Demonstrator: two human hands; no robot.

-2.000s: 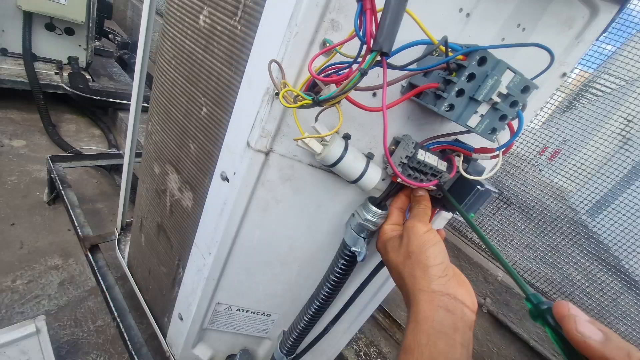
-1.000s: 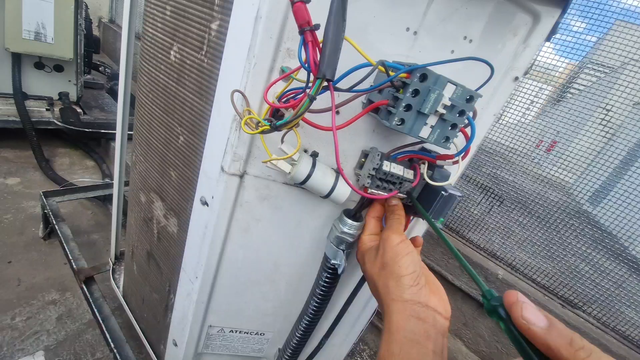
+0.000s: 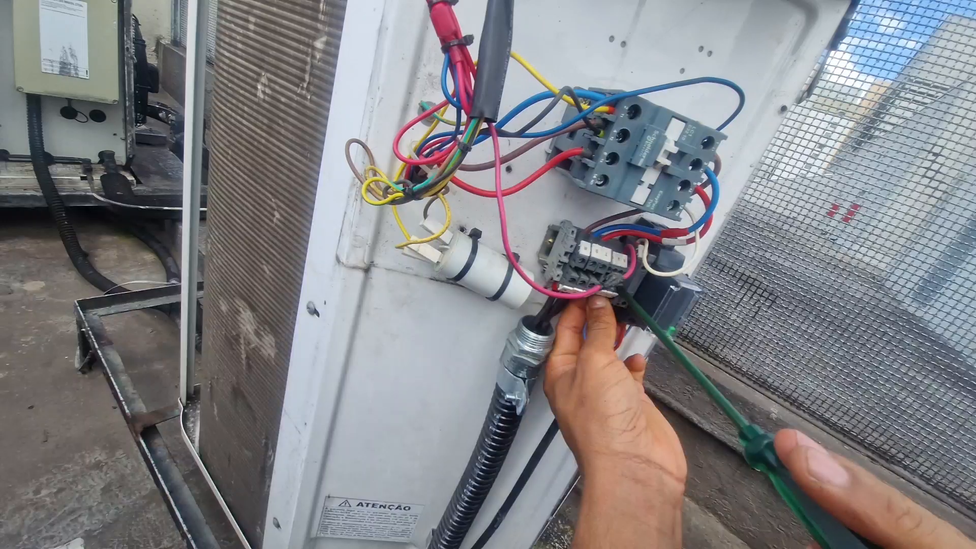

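My left hand (image 3: 610, 381) reaches up from below, its thumb and fingertips pressed to the underside of a grey terminal block (image 3: 591, 255); whether it grips a wire there is hidden. My right hand (image 3: 862, 488), at the lower right, holds a green screwdriver (image 3: 709, 381) by the handle, its tip at the block's lower right edge. A pink wire (image 3: 503, 221) loops down to the block near my left fingertips. Above sits a grey contactor (image 3: 640, 152) with blue, red, yellow and brown wires. A white cylindrical capacitor (image 3: 484, 267) is strapped at the left.
Below the block, a metal fitting (image 3: 528, 343) ends a black corrugated conduit (image 3: 484, 457). The white unit panel (image 3: 427, 381) adjoins a finned coil (image 3: 267, 191). A wire mesh (image 3: 839, 267) stands at the right, a metal frame (image 3: 126, 381) at the left.
The view has shifted somewhat since the first frame. Both hands stay at the terminal block, with the screwdriver tip still at its lower right edge.
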